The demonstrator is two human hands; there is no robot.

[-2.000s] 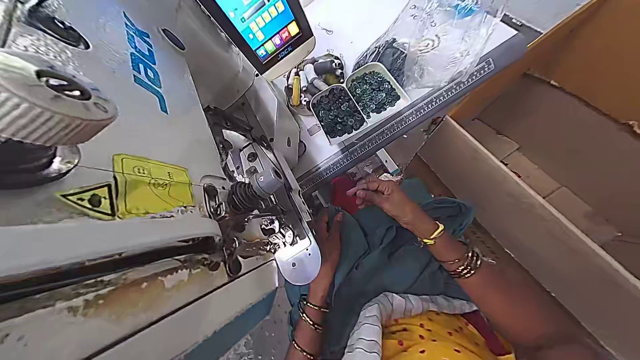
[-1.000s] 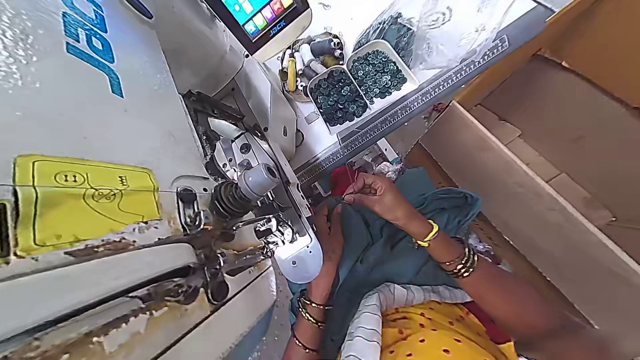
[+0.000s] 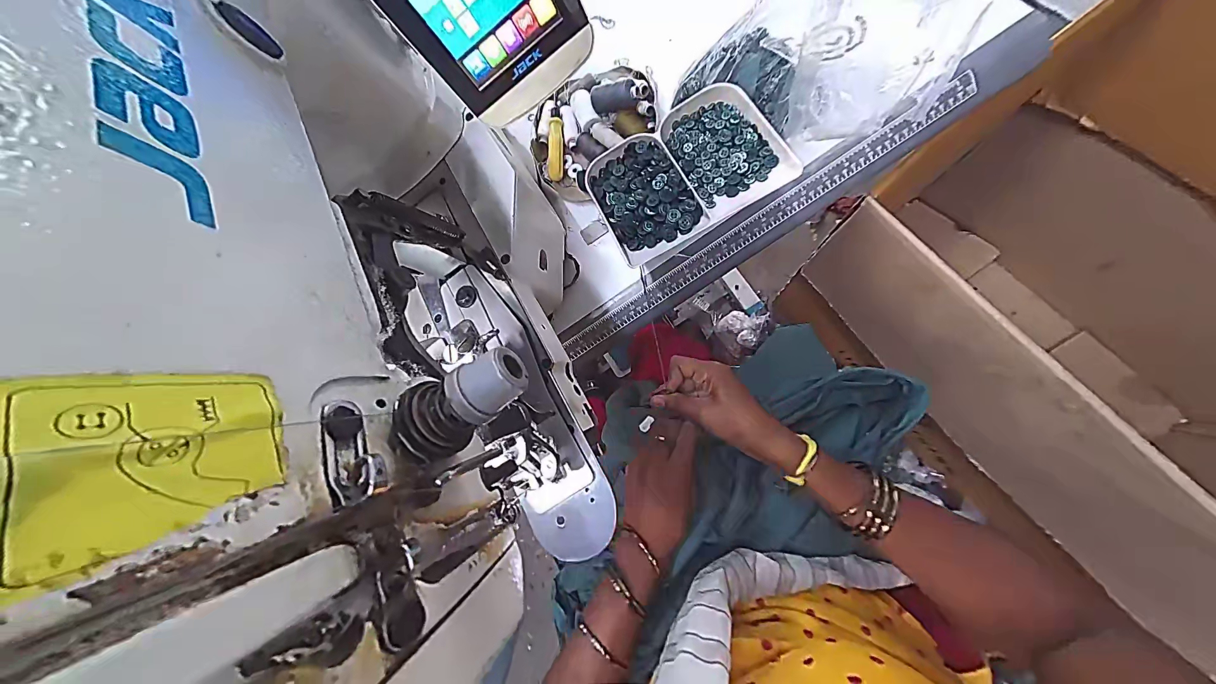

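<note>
Dark teal cloth (image 3: 788, 475) lies gathered over my lap, beside the button-sewing machine's lit work plate (image 3: 570, 518). My left hand (image 3: 660, 475) grips the cloth just right of that plate, its fingers partly hidden. Over it, my right hand (image 3: 698, 394) pinches a thin thread (image 3: 657, 342) that runs up toward the table edge; whether a needle is in the fingertips cannot be told. A small white piece (image 3: 647, 424) shows by the left fingers. Two white trays of dark green buttons (image 3: 649, 195) (image 3: 720, 152) stand on the table.
The Jack machine head (image 3: 237, 237) fills the left side. Behind the trays are thread spools (image 3: 617, 95), a yellow-handled tool (image 3: 556, 147), a touch screen (image 3: 494, 38) and a clear plastic bag (image 3: 855, 57). A metal ruler (image 3: 779, 204) edges the table; an open cardboard box (image 3: 1007, 380) stands right.
My right hand has come closer to my left hand than two seconds ago, with its fingertips now beside the left fingers. The left hand stays on the cloth. The view has shifted somewhat.
</note>
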